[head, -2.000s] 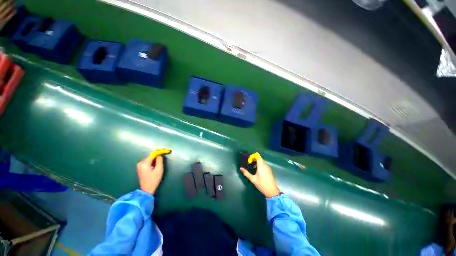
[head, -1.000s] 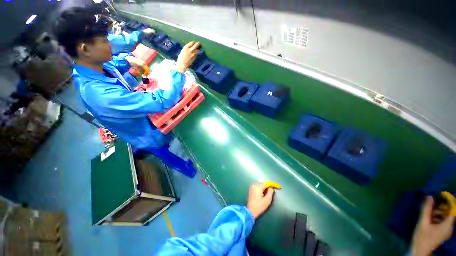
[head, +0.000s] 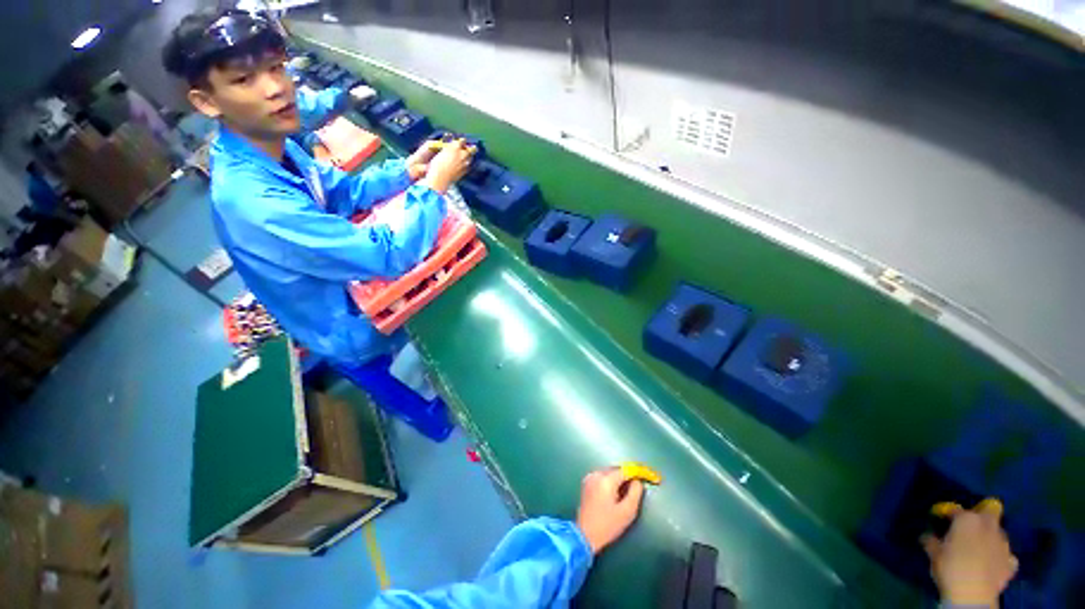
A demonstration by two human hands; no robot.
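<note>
My left hand (head: pixel 612 504), with a yellow finger cot, is over the glossy green worktop (head: pixel 571 410). Its thumb and finger are close together and I cannot tell if anything is between them. My right hand (head: pixel 972 550), with yellow finger cots, is at the opening of a dark blue box (head: pixel 886 512) at the lower right. Whether it holds anything is hidden. Several black blocks (head: pixel 700 577) lie on the worktop at the bottom edge, partly cut off. A blue box with a dark oval slot (head: pixel 698 321) and one with a black piece on top (head: pixel 779 371) stand on the belt.
A person in a blue smock (head: pixel 280 226) stands at the left side of the worktop, hands over the belt. Red plastic trays (head: pixel 422 286) sit at the worktop edge. A green-topped crate (head: pixel 244 446) stands on the floor. More blue boxes (head: pixel 613 250) stand farther up the belt.
Since two seconds ago the view has swung left. My right hand has moved from the worktop to the blue box on the belt. The other person has turned their head and brought their hands together.
</note>
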